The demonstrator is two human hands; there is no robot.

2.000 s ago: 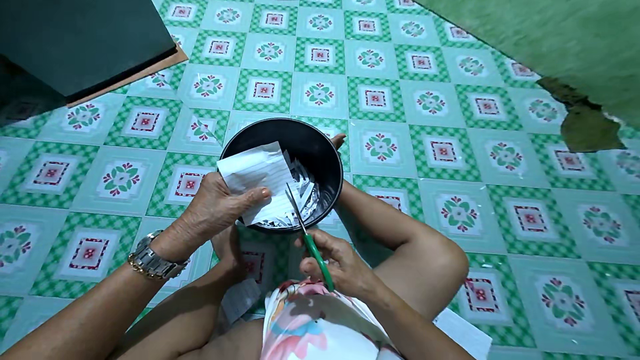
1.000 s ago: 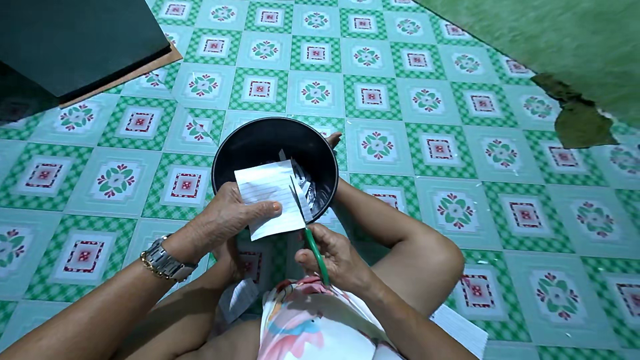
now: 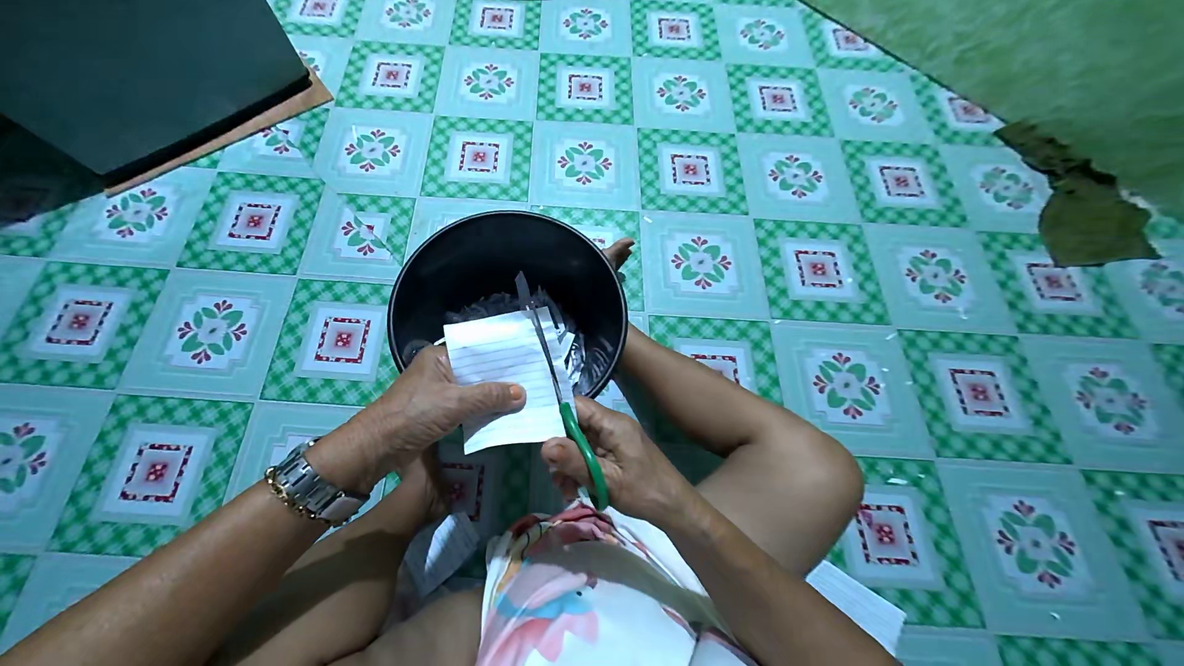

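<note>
My left hand (image 3: 444, 398) pinches a piece of lined white paper (image 3: 504, 370), its thumb on top. My right hand (image 3: 620, 453) grips the green handles of a pair of scissors (image 3: 585, 444). The scissors' blades lie along the paper's right edge and point away from me over the bucket. Below the paper is a round black bucket (image 3: 504, 250), between my legs, with thin cut strips of paper (image 3: 573, 356) inside. The paper covers part of the bucket's near rim and contents.
Sheets of lined paper lie beside my right leg (image 3: 860, 601) and near my left foot (image 3: 442, 550). Small paper scraps are scattered on the patterned floor (image 3: 703, 264). A dark box-like piece of furniture (image 3: 139, 74) stands upper left; a green wall (image 3: 1036, 65) is upper right.
The paper was tilted over the bucket two seconds ago; my left hand has since turned it and brought it nearer to me. The scissor blades have moved from beside the paper onto its right edge.
</note>
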